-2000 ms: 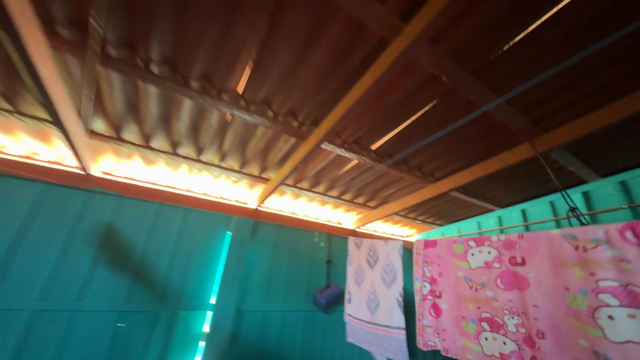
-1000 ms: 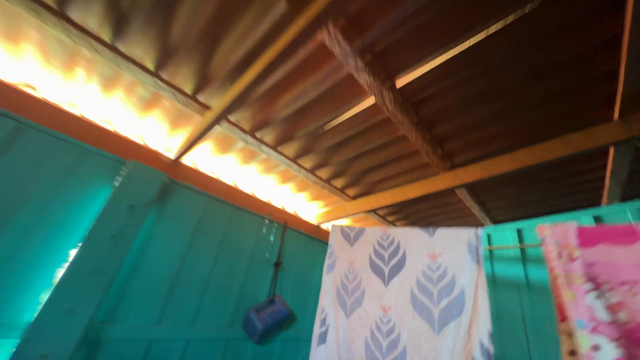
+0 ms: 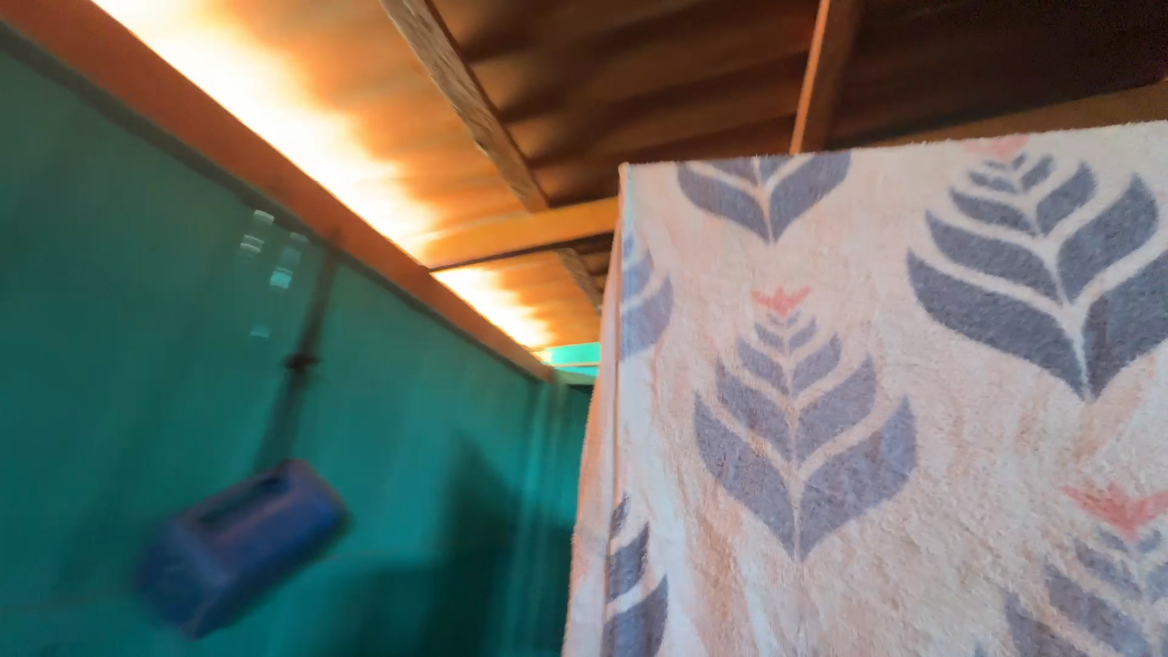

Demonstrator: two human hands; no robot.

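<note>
Neither my left hand nor my right hand is in view. A pale towel (image 3: 858, 438) with grey-blue leaf shapes and small red tips hangs folded over its top edge and fills the right side. Its lower part runs out of the frame. To the left, a blurred blue container (image 3: 242, 547), which looks like plastic, hangs tilted from a dark cord (image 3: 297, 365) against the green wall. What it holds cannot be told.
A green wall (image 3: 164, 365) spans the left side, topped by a reddish-brown beam (image 3: 301, 201). Bright light comes in above it. Wooden beams (image 3: 465, 91) cross beneath the corrugated roof (image 3: 620, 82). A shadow lies on the wall beside the towel.
The view has moved closer to the leaf-patterned towel and the blue container. The pink patterned cloth, seen at the right in both earlier frames, is out of view.
</note>
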